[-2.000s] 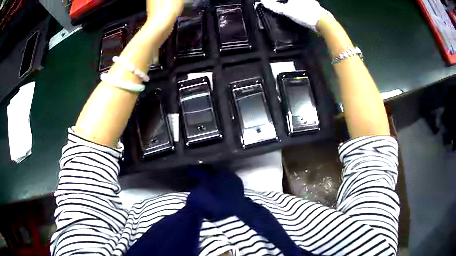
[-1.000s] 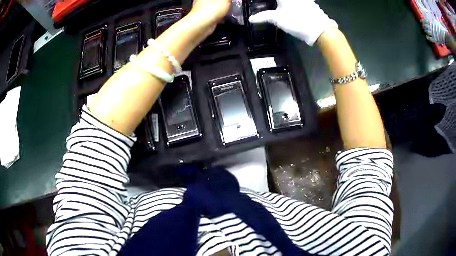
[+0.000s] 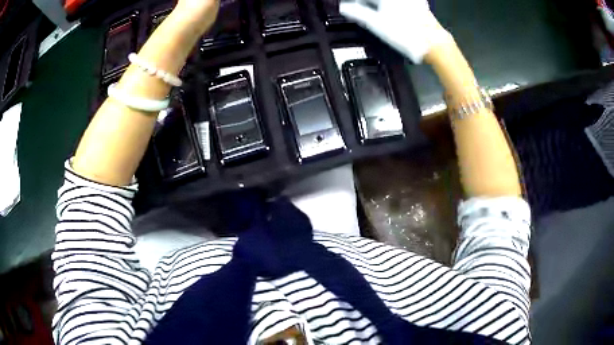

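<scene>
A black blister tray (image 3: 296, 176) lies in front of me and partly over my lap, with rows of pockets. Glossy phone-sized parts, such as this one (image 3: 312, 116), lie in the pockets, with white slips showing beside some. My left hand (image 3: 200, 8), bare, is cut off by the top edge near the upper row; its fingertips are out of the picture. My right hand (image 3: 398, 25), in a white glove, is at the upper right of the tray, over the upper row's right end. It is partly cut off and blurred, so I cannot tell what it holds.
The green bench top (image 3: 501, 47) extends to both sides. White sheets (image 3: 11, 158) lie at far left, beside a dark frame-like item. Red-rimmed trays show at the top left and top right corners. An open carton (image 3: 441, 176) with crumpled clear film is below right. Dark cloth lies at right.
My left hand moved right, then back left. My gloved right hand stays over the upper right of the tray. The tray now appears higher in the picture.
</scene>
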